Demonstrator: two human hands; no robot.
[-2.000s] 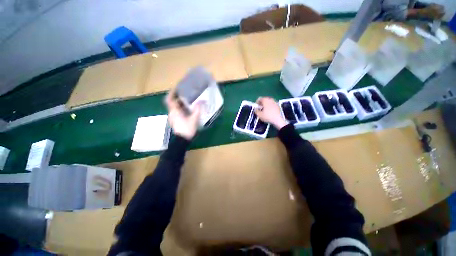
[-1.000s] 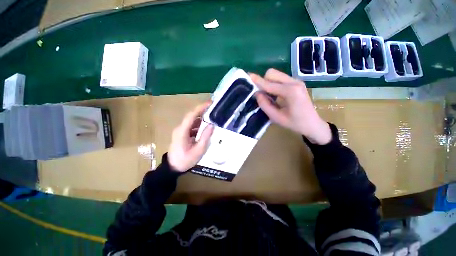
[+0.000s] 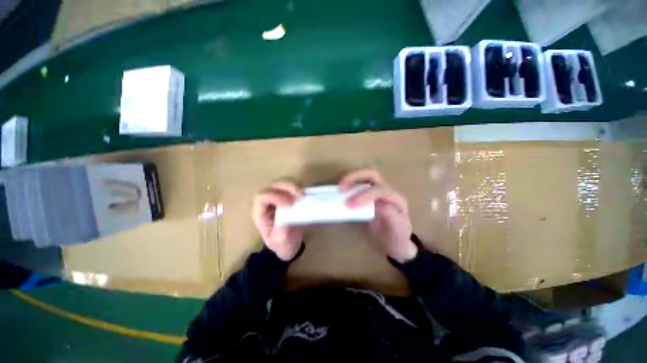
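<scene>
A white retail box (image 3: 325,210) is held level over the cardboard bench cover, seen along a narrow side and blurred. My left hand (image 3: 281,216) grips its left end. My right hand (image 3: 379,213) grips its right end, fingers on the top edge. Whether the box is closed cannot be told. No black device shows in it from this side.
Three white trays with black devices (image 3: 433,81) stand on the green belt (image 3: 319,78), with white cards (image 3: 454,15) behind them. A closed box (image 3: 151,101) sits on the belt at left. A stack of open sleeves (image 3: 53,202) lies at bench left.
The tray with black devices, held tilted at the box's opening a second ago, is no longer visible. Both hands have turned the box sideways and lowered it nearer my body.
</scene>
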